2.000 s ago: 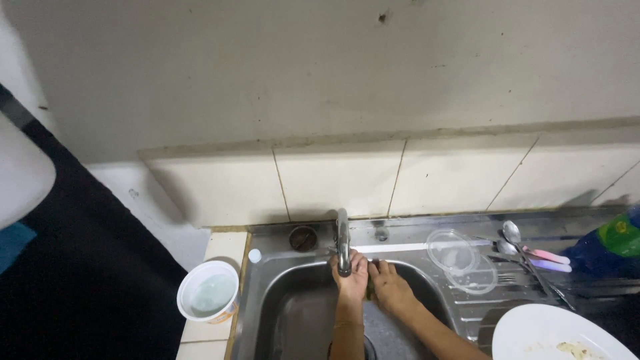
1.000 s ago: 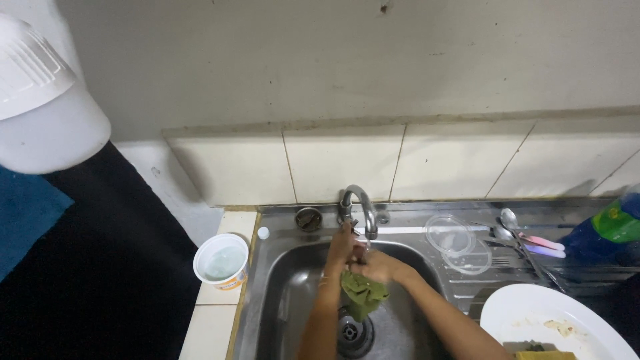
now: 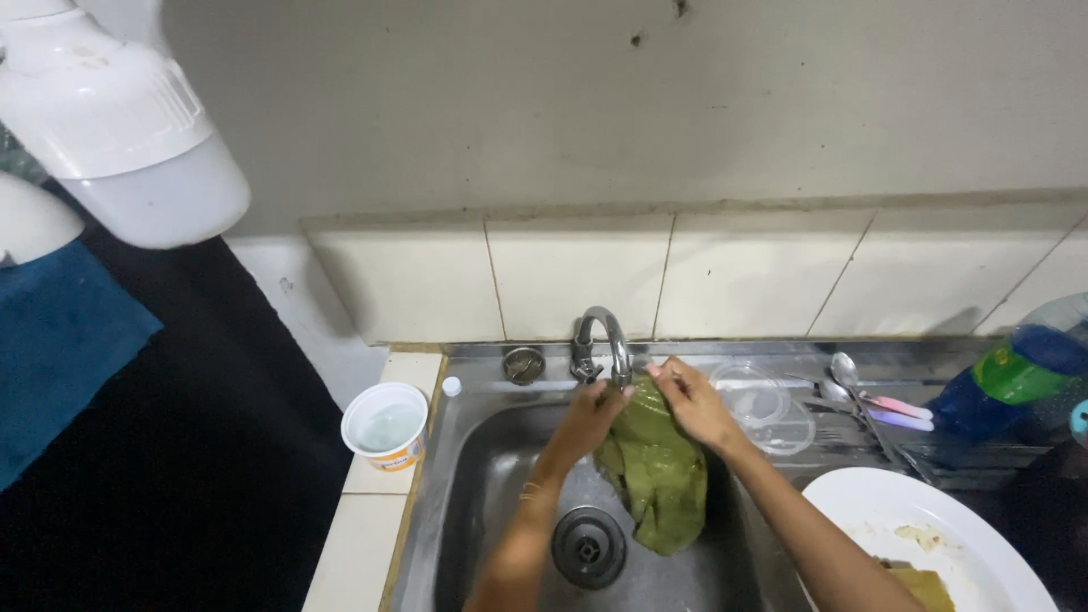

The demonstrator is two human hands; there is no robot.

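A wet green cloth or leaf-like sheet [image 3: 659, 476] hangs unfolded over the right part of the steel sink basin [image 3: 501, 510]. My left hand [image 3: 591, 416] holds its upper left edge just under the spout of the chrome faucet [image 3: 605, 340]. Pinched at the upper right corner of the sheet is my right hand [image 3: 687, 399], a little right of the spout. The sheet's lower end hangs beside the drain strainer [image 3: 588, 548]. Its exact material cannot be told.
A white tub [image 3: 384, 425] stands on the tiled ledge at left, near a small white cap [image 3: 451, 387]. Right of the basin lie clear plastic lids [image 3: 752, 395], spoons [image 3: 844, 370], a white plate [image 3: 918, 501] with food bits and a blue bottle [image 3: 994, 399]. A white lamp [image 3: 127, 136] hangs upper left.
The green sheet, bunched below my hands one second ago, now hangs spread out between them. My hands have moved apart. The view has shifted, bringing the lamp further in.
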